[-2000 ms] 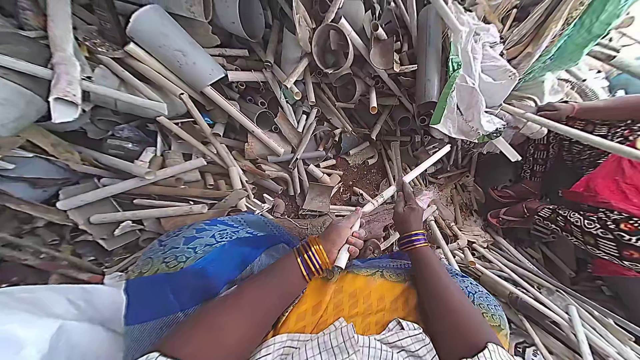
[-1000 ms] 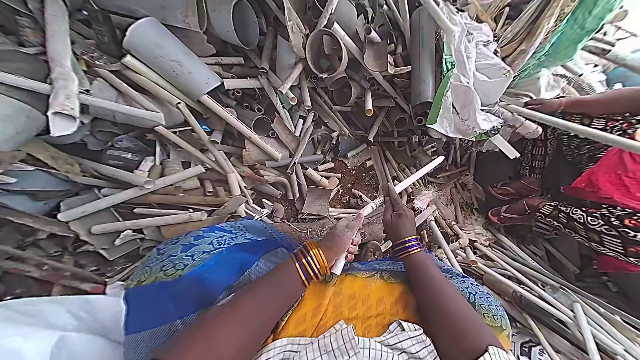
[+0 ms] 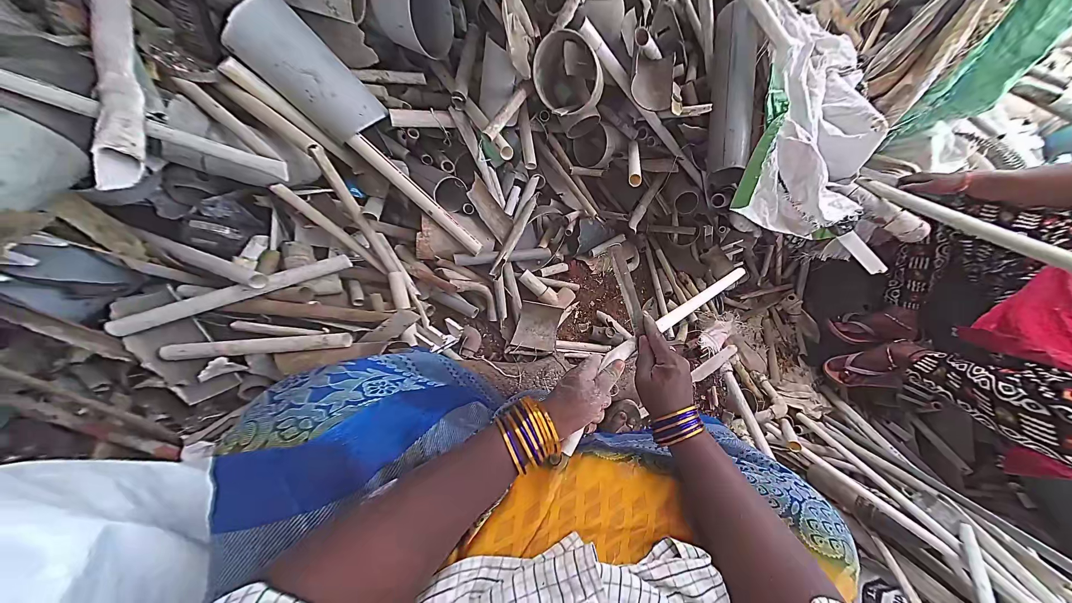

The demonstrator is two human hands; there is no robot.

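My left hand (image 3: 582,395) is closed around a slim white plastic pipe (image 3: 705,300), which slants up to the right across my lap, its lower end showing below the hand. My right hand (image 3: 664,373) grips the lower end of a flat, grey-brown blade-like strip (image 3: 626,286) that points up and crosses the pipe. The strip's edge and the exact spot where it meets the pipe are partly hidden by my fingers. Both wrists wear bangles.
Scrap pipes surround me, with a wide grey pipe (image 3: 306,71) at upper left and a pipe ring (image 3: 569,74) above. A white woven sack (image 3: 808,142) hangs at upper right. Beside it, another person's hand (image 3: 934,182) touches a long pipe (image 3: 980,219). Sandalled feet (image 3: 875,364) are at right.
My right hand has shifted slightly left and down toward my left hand, and the strip in it leans further left. The left hand keeps hold of the pipe.
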